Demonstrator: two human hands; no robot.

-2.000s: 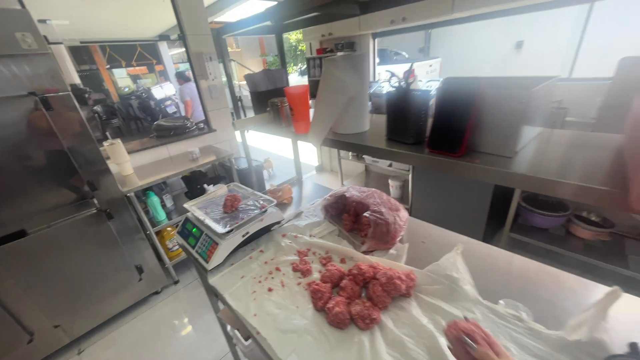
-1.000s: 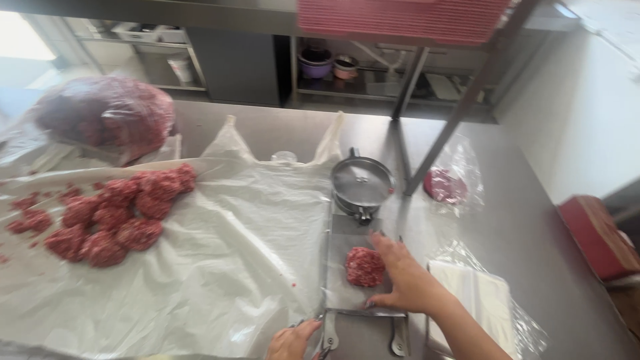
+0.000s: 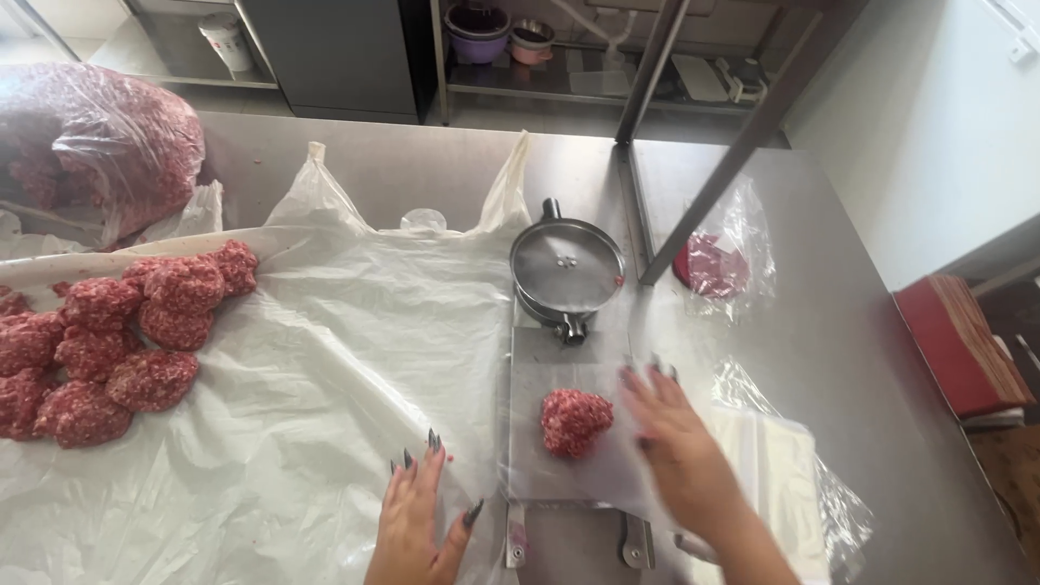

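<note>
A ball of ground meat (image 3: 575,422) sits on a clear plastic sheet over the flat metal plate of a burger press (image 3: 528,357). The press's round metal head (image 3: 566,264) stands at the plate's far end. My right hand (image 3: 686,455), slightly blurred, hovers at the sheet's right side, fingers apart, holding nothing I can make out. Left of the plate, my left hand (image 3: 422,520) is spread over the white plastic bag (image 3: 325,406) and holds nothing. Several meat balls (image 3: 154,380) lie together on the bag at the left.
A large clear bag of ground meat (image 3: 122,146) rests at the upper left. A stack of white plastic sheets (image 3: 780,479) lies right of my right hand. Beyond it are a wrapped red item (image 3: 715,266) and a metal frame leg (image 3: 715,187) standing on the steel table (image 3: 837,325).
The view has swung right and down since two seconds ago. Since one second ago, my right hand has moved off the meat ball's edge, and my left hand has come further into view, fingers spread.
</note>
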